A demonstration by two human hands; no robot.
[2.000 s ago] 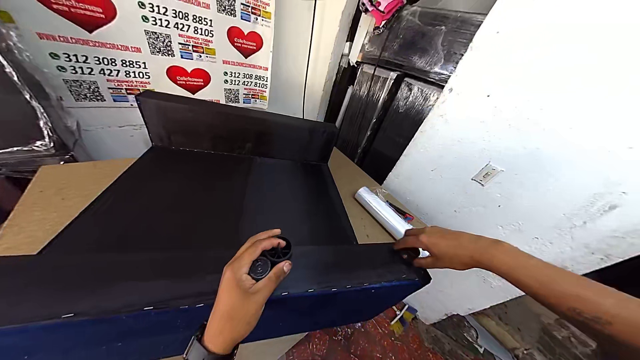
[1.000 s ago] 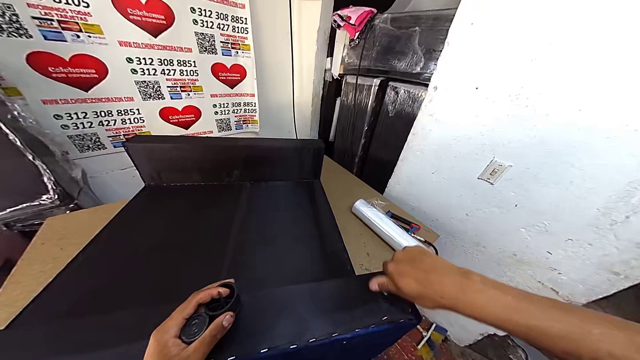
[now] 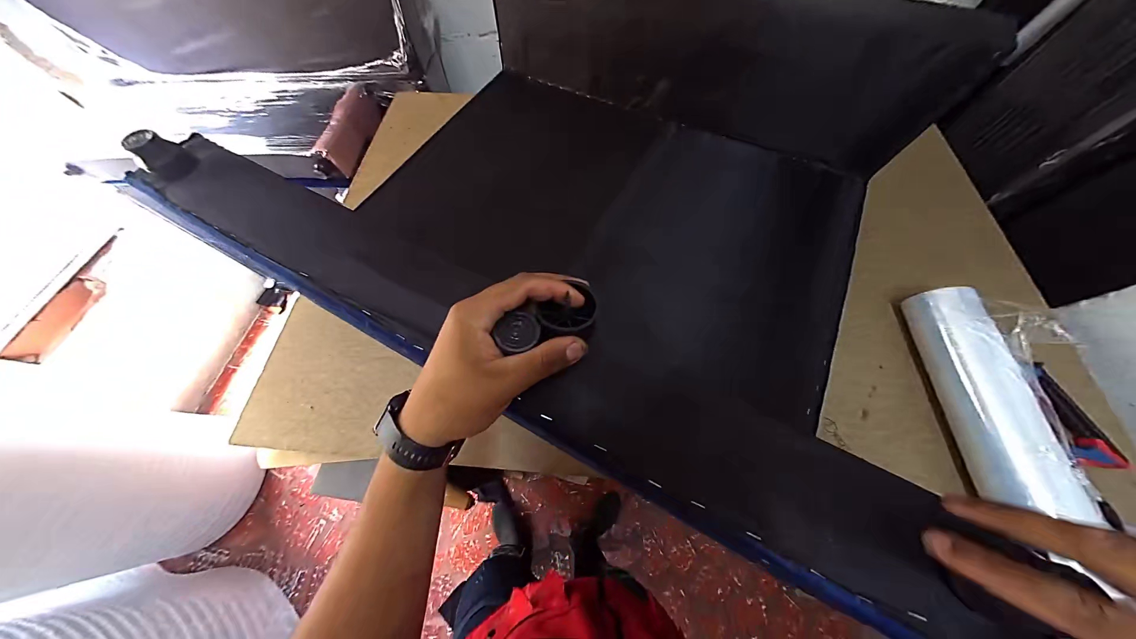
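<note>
My left hand [image 3: 488, 351], with a watch on its wrist, holds black round plastic furniture legs [image 3: 517, 331] over the near edge of a black fabric-covered furniture piece [image 3: 710, 266]. Blue fabric [image 3: 337, 311] is stapled along that edge. At the lower right, my right hand [image 3: 1029, 559] has its fingers over the near right corner; what lies under the palm is hidden. A similar black leg [image 3: 153, 149] stands at the far left end of the edge strip.
A roll of clear plastic film [image 3: 994, 399] lies on brown board [image 3: 896, 266] at right, beside a red-and-black tool [image 3: 1096, 451]. Plastic-wrapped furniture [image 3: 240, 44] stands at upper left. Large white rolls [image 3: 115, 497] are at lower left, above a red floor [image 3: 710, 568].
The view has swung left and down, bringing the far left end and its leg into sight. My left hand still holds the black legs; my right hand remains by the right corner.
</note>
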